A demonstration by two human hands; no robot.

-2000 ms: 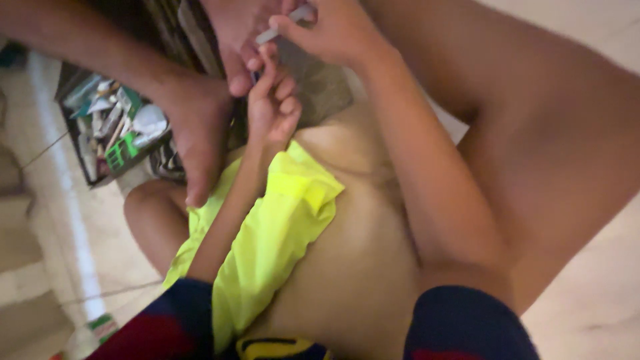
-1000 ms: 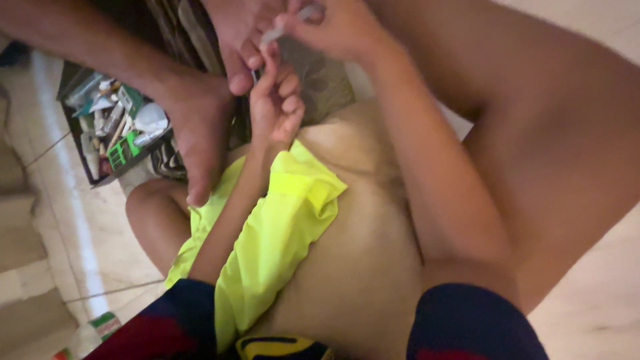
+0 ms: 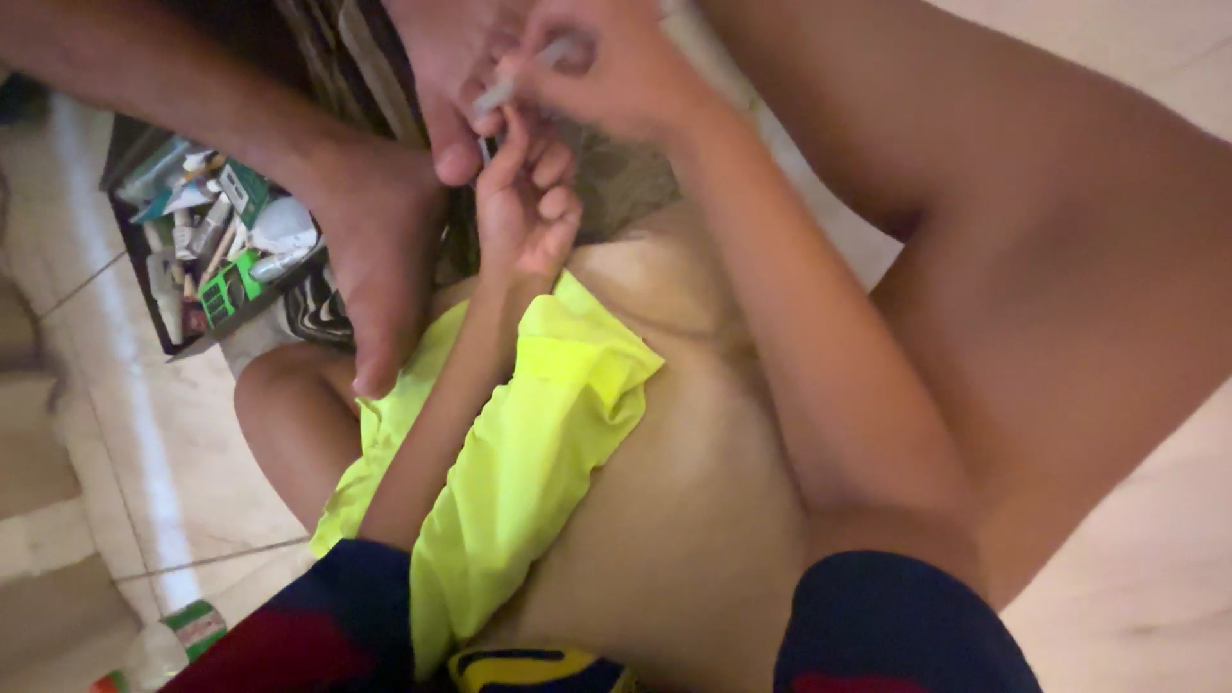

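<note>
My right hand (image 3: 616, 82), at the top centre, pinches a slim pale tool (image 3: 496, 96), blurred, over the toes of another person's foot (image 3: 438, 58). Just below it, my left hand (image 3: 527, 207) is palm up with curled fingers, its fingertips close to those toes. A small thin metallic piece (image 3: 487, 149) shows between the left fingertips and the big toe; whether the hand grips it cannot be told. A neon yellow cloth (image 3: 539, 423) lies under and beside my left forearm.
The person's other foot (image 3: 380, 241) rests left of my left hand. A dark open box (image 3: 144, 279) with tubes, sticks and a green plastic item stands on the tiled floor (image 3: 221, 462). A clear bottle with a green label (image 3: 183, 635) is at lower left. Patterned cloth lies near the box.
The right hand and the pale tool have shifted slightly near the toes. The left hand stays in about the same place.
</note>
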